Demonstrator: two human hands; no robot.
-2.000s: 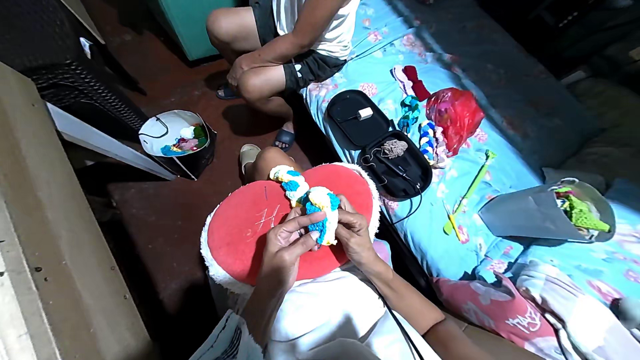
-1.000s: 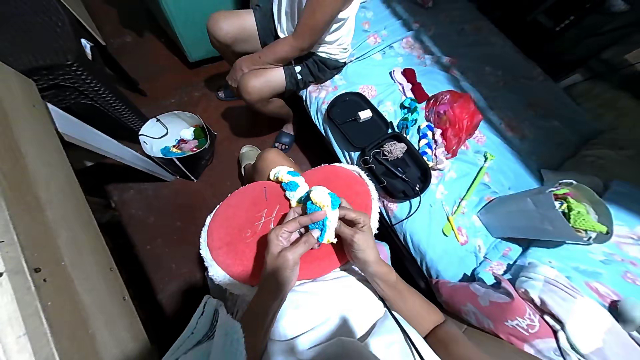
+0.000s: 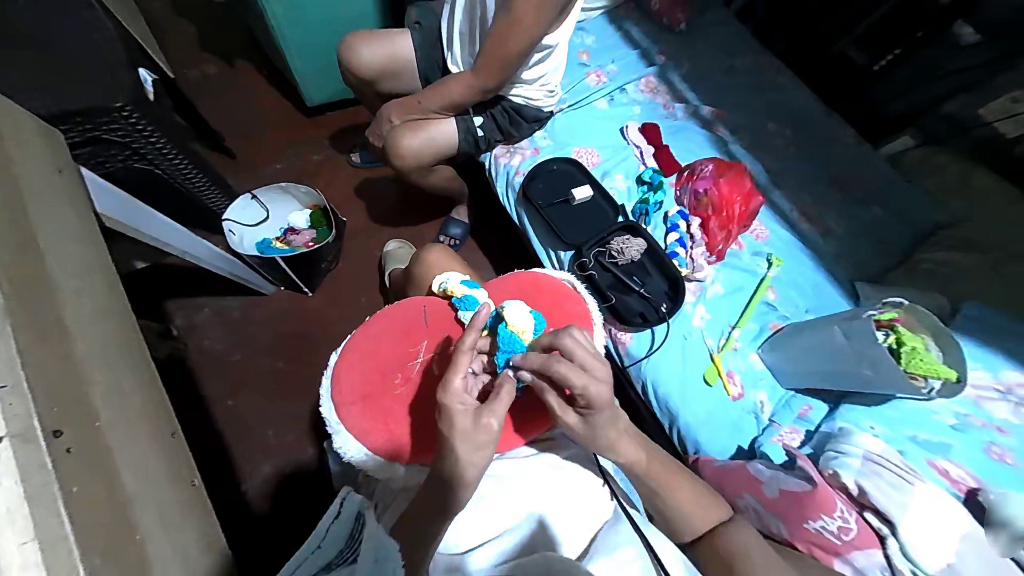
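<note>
On my lap lies a red heart-shaped cushion with a fluffy white edge. Above it, both hands hold a braided strip of blue, white and yellow crocheted or knitted yarn, whose other end trails over the cushion's top edge. My left hand supports the strip from the left, its index finger raised and its thumb at the lower tip. My right hand pinches the lower tip from the right. The fingers partly hide the strip's lower end.
A seated person is ahead. On the floral bed sheet lie an open black case, a red plastic bag, braided pieces, a green stick-like item and a grey bin. A yarn bucket stands on the floor.
My left index finger has lifted and straightened, and the left hand has opened somewhat around the strip. My right fingers have moved to the strip's lower tip.
</note>
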